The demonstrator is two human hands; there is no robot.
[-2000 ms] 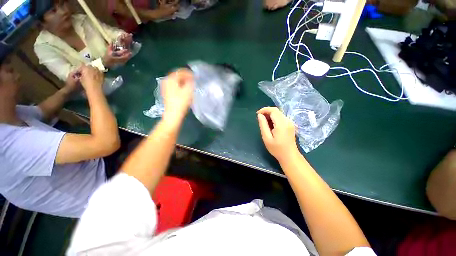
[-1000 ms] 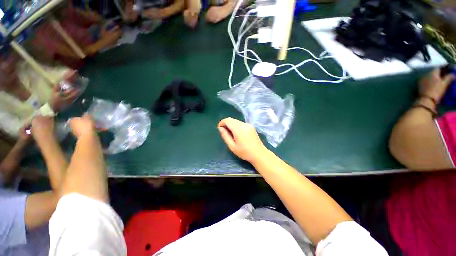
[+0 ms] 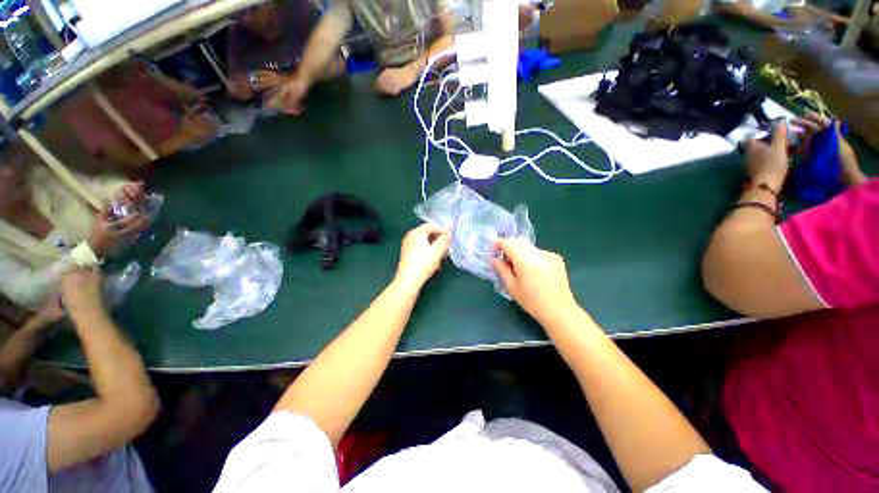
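A clear plastic bag (image 3: 474, 231) with a round clear part in it lies in front of me over the green bench. My left hand (image 3: 424, 252) grips its left edge, with the fingers closed on the film. My right hand (image 3: 528, 273) grips its right side by the round part. Other clear bags (image 3: 236, 274) lie crumpled on the bench to the left. A black strap piece (image 3: 333, 226) lies between those bags and my left hand.
The bench edge (image 3: 414, 350) runs in front of me. A white power strip (image 3: 498, 67) with white cables stands behind the bag. A black heap (image 3: 679, 82) lies on a white board (image 3: 617, 144). People sit at left, right and across.
My left hand has left the bags on the left and come to the bag in front of me. Both hands now hold it. The other bags stay on the bench.
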